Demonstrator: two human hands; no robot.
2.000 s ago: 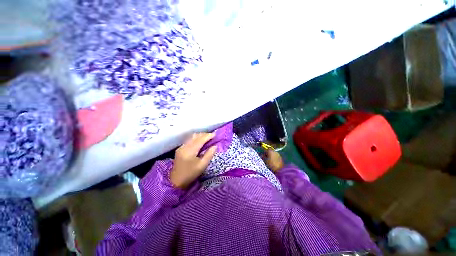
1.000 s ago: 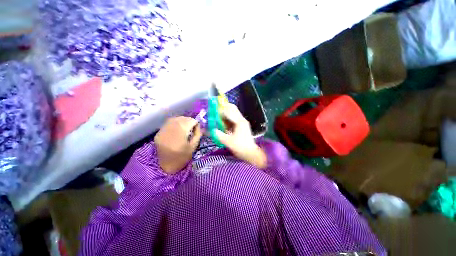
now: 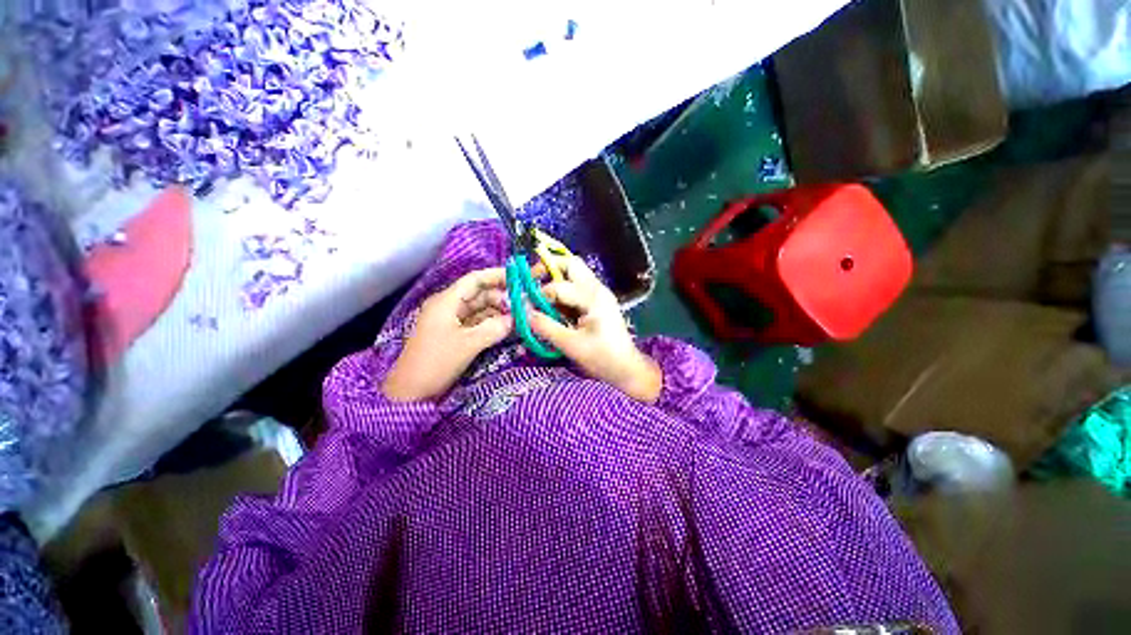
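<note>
My right hand [image 3: 595, 325] holds the scissors [image 3: 518, 248] over my lap. Their dark pointed blades are slightly apart and point up toward the table edge; the handle loops are green, with yellow near the pivot. My left hand [image 3: 449, 333] is beside the green loops, its fingers bent inward and close to my right hand. Whether it holds a small piece cannot be told. A heap of purple-and-white looped pieces [image 3: 236, 93] lies on the white-covered table [image 3: 409, 186], with smaller scattered pieces [image 3: 283, 263] nearer the edge.
A dark open bin [image 3: 626, 236] with purple bits stands beside my knees. A pink-red flat pad [image 3: 143, 275] and a bulging bag of pieces [image 3: 40, 323] are at left. A red stool [image 3: 843, 263], cardboard boxes [image 3: 856, 99] and plastic bags [image 3: 955, 464] are at right.
My right hand has come up from the bin side to the lap centre with the scissors. The blades now show apart. My left hand has moved off the table edge toward my right hand.
</note>
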